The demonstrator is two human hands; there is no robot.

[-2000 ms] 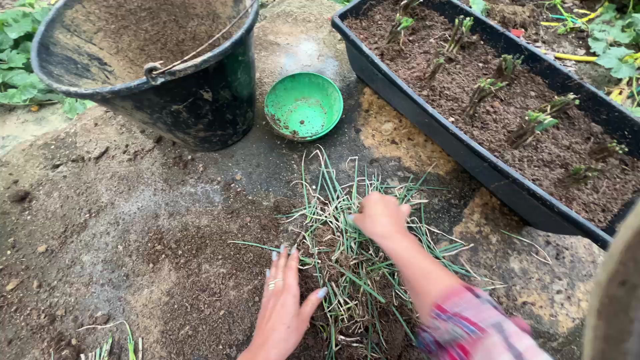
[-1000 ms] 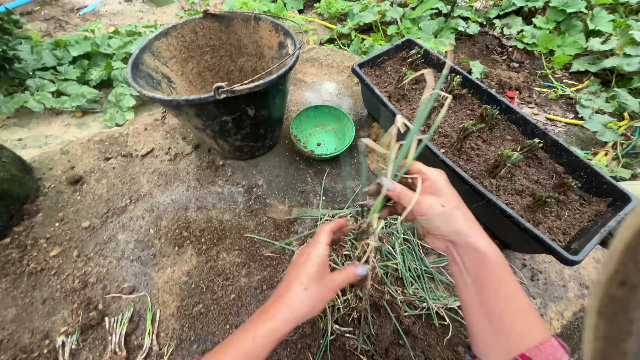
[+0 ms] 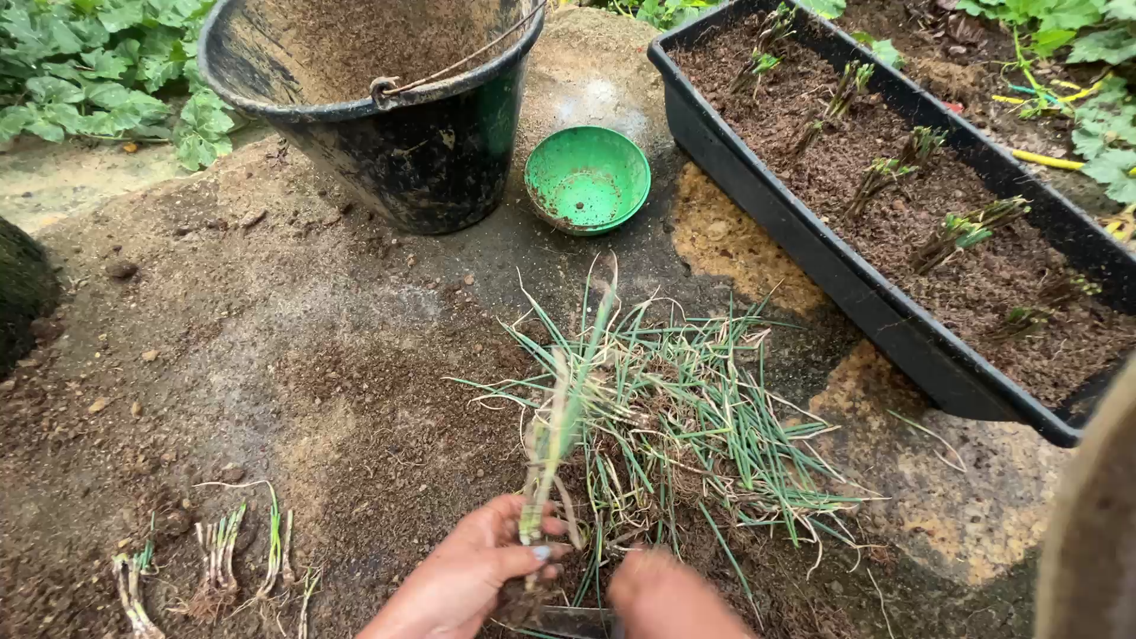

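Observation:
My left hand [image 3: 488,564] holds a small bunch of green onion-like plants [image 3: 559,417] upright by the base, with soil and roots hanging under the fingers. My right hand [image 3: 670,599], blurred at the bottom edge, is closed beside a flat metal blade [image 3: 572,621], apparently on its handle. Beyond both hands spreads a loose heap of cut green leaves [image 3: 701,417] and dry stalks. Several short trimmed plants with roots [image 3: 220,559] lie on the soil at the lower left.
A black bucket [image 3: 408,160] with a wire handle stands at the upper left, a green bowl [image 3: 587,180] beside it. A long black planter [image 3: 852,266] with soil and trimmed stems runs along the right. Leafy plants [image 3: 98,80] border the ground. A blurred brown edge [image 3: 1087,524] shows at right.
My left hand now holds the bunch, which was upright between both hands a second ago. My right hand has moved down to the blade. Two seconds ago it was in the leaf heap.

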